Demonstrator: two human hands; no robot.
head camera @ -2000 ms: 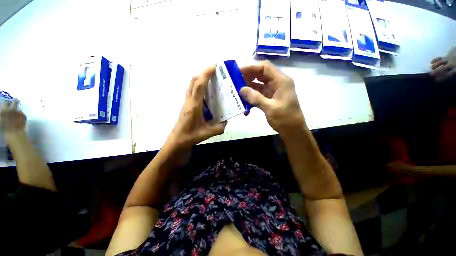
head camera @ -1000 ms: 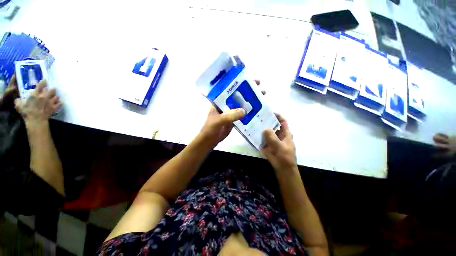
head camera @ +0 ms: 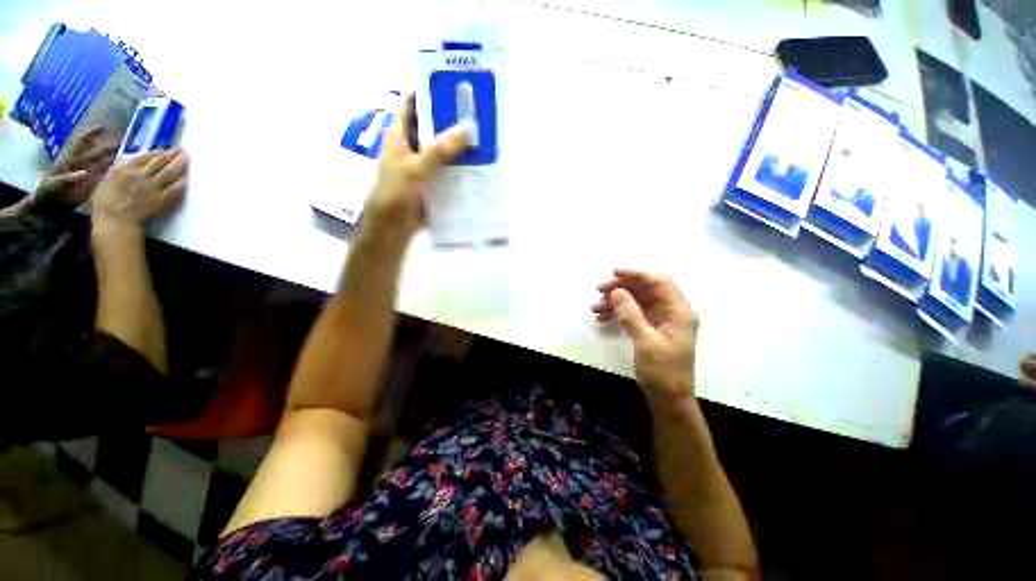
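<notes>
My left hand (head camera: 407,170) grips a white-and-blue retail box (head camera: 467,187) by its left side, thumb on its face. The box is upright to my view, with its blue product panel showing and its hang tab at the far end; its near part is blurred. My right hand (head camera: 653,323) is empty over the table's front part, fingers apart and slightly curled. A finished box (head camera: 344,179) lies just left of my left hand, which partly hides it.
Several waiting boxes (head camera: 784,153) lie in an overlapping row at the right on the white table (head camera: 636,170). A black phone (head camera: 832,60) lies behind them. At the left, another person's hands (head camera: 139,187) touch a box beside a blue stack (head camera: 74,91).
My left hand has carried the box left and away from me, beside the finished box. My right hand has let go of it. The box's open end flap no longer shows.
</notes>
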